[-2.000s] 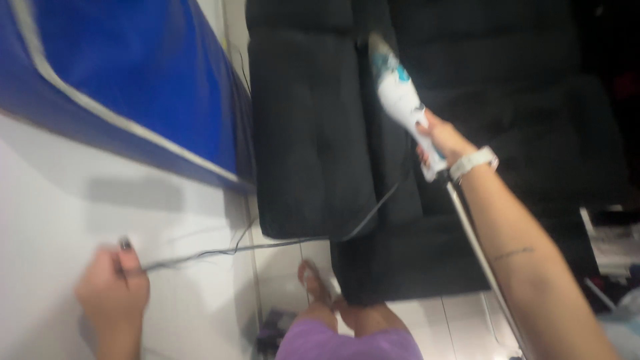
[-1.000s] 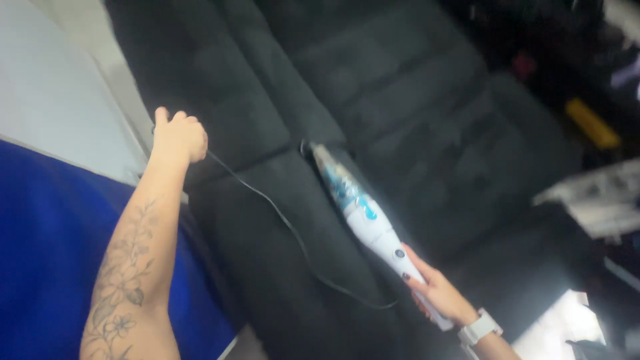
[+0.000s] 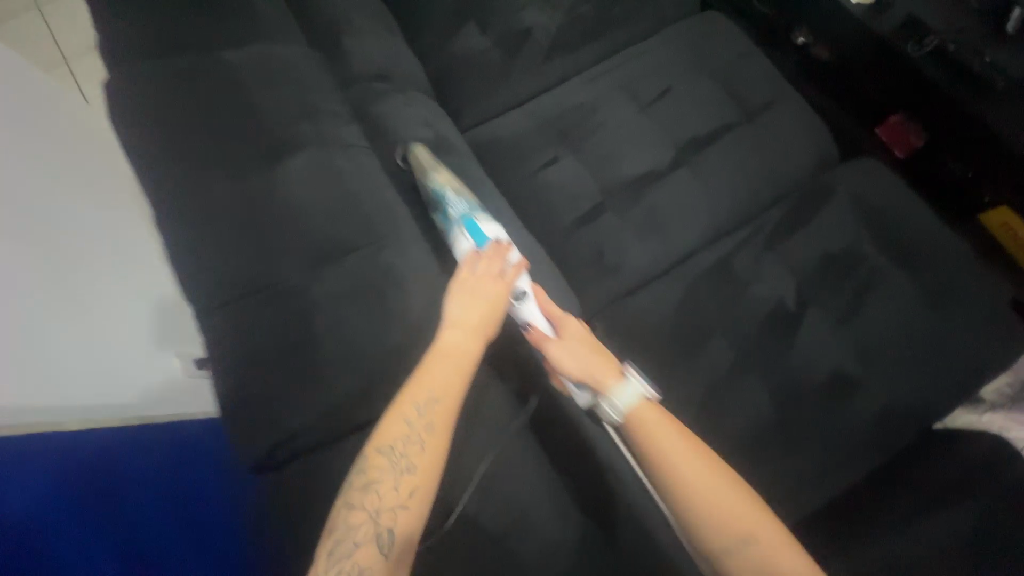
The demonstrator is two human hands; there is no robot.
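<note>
A white and teal handheld vacuum cleaner (image 3: 468,220) points up and left, its clear nozzle at the seam of a dark fabric sofa (image 3: 680,144). My right hand (image 3: 572,344), with a white watch on the wrist, grips the vacuum's handle. Higher up, my left hand (image 3: 480,292) lies over the white body, just behind the teal part; its fingertips curl over the top. A thin power cord (image 3: 480,472) runs over the sofa beneath my arms, and a pale cord (image 3: 644,472) passes beside my right forearm.
A white wall or panel (image 3: 72,264) stands left of the sofa, with a blue padded item (image 3: 120,496) below it. Floor tiles (image 3: 48,48) show at the upper left. Toward the right edge are a red object (image 3: 902,134), a yellow item (image 3: 1004,228) and pale cloth (image 3: 988,408).
My left hand, holding the cord off to the left in the earlier frames, has come over to the vacuum's body. My right hand keeps its grip on the handle. The view has shifted.
</note>
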